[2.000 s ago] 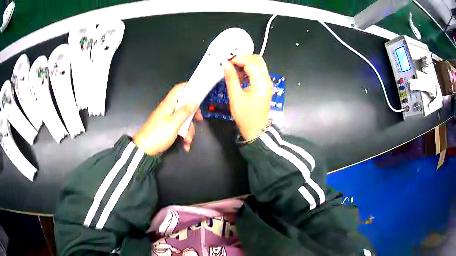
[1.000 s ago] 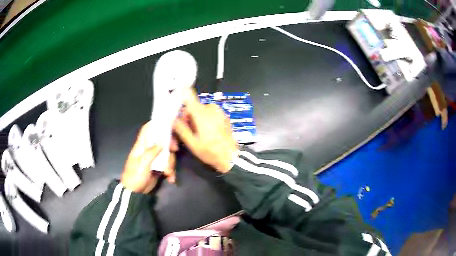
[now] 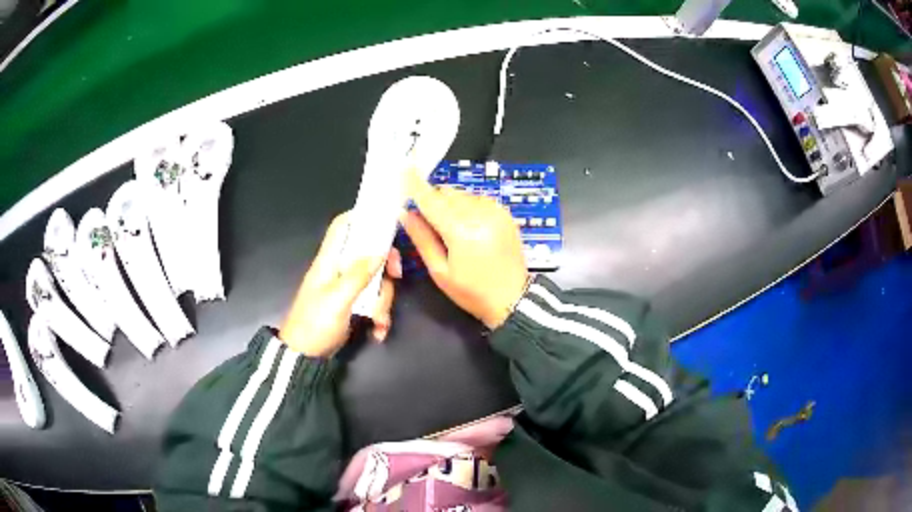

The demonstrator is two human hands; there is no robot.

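A white curved housing [image 3: 415, 112] with a rounded wide head is held over the bench, head pointing away from me. My left hand [image 3: 335, 290] is closed around its narrow lower part. My right hand [image 3: 465, 240] is at the housing's right edge, with thumb and fingertips together just below the head. What the fingertips pinch there is too small to tell. The blue test board [image 3: 540, 205] lies flat on the bench behind my right hand, which partly covers it.
Several open white shells [image 3: 130, 270] are fanned out at the left, small boards inside. A grey-white meter [image 3: 800, 90] with a lit blue screen stands far right. A white cord [image 3: 640, 62] runs along the back. The green conveyor [image 3: 240, 40] lies beyond its pale rail.
The camera view has shifted. My right fingertips have moved from the housing's head down to its right edge below the head. My left hand still holds the lower part.
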